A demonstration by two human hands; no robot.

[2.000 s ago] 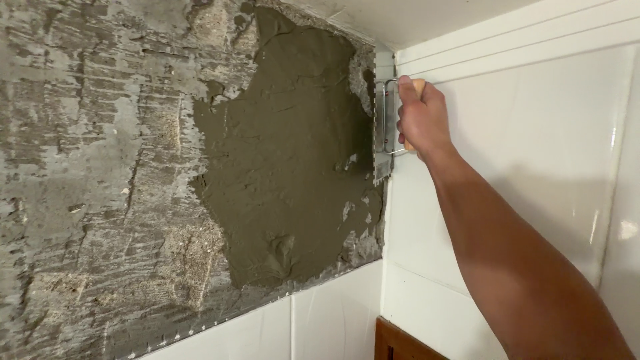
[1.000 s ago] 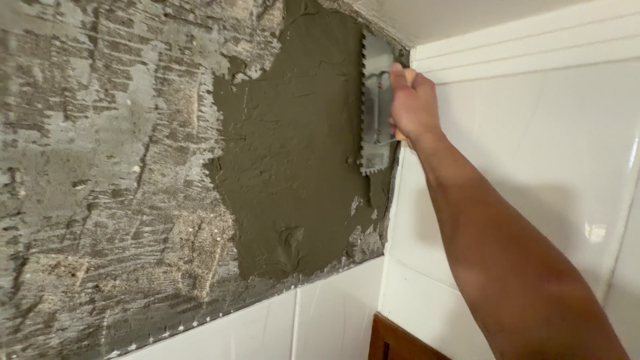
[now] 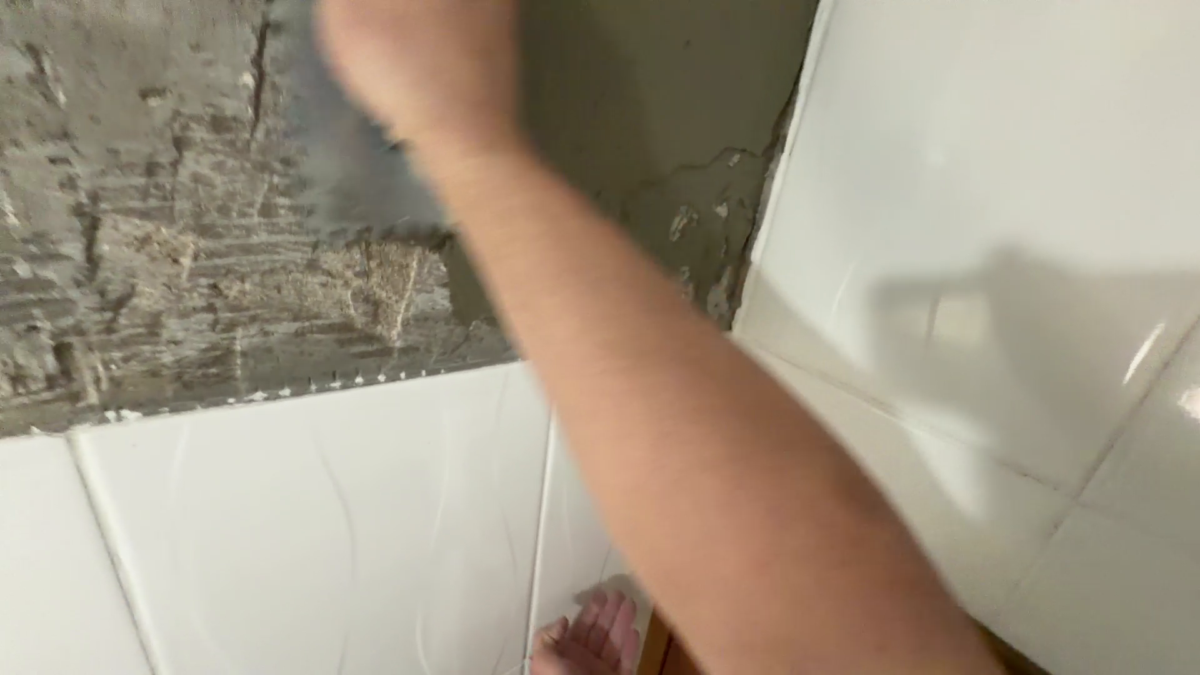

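Note:
My right hand (image 3: 422, 66) is at the top, left of centre, partly cut off by the frame edge and blurred. It holds a notched metal trowel (image 3: 361, 173), whose blurred blade lies against or close to the wall; its handle is hidden. Grey-green mortar (image 3: 647, 103) covers the wall behind and to the right of my forearm. Rough bare cement (image 3: 169, 225) stretches to the left of the blade. Low in the view, my left hand (image 3: 591, 637) shows its palm and spread fingers beside the white tiles, with nothing seen in it.
White wall tiles (image 3: 319, 516) run below the rough area. On the right, a tiled side wall (image 3: 937, 169) meets the mortared wall at a corner and carries a shadow. A brown wooden edge (image 3: 656, 647) shows at the bottom beside my left hand.
My right hand and the trowel have moved left from the corner, across the mortar to its left side. My left hand has come into view at the bottom. The view has shifted lower.

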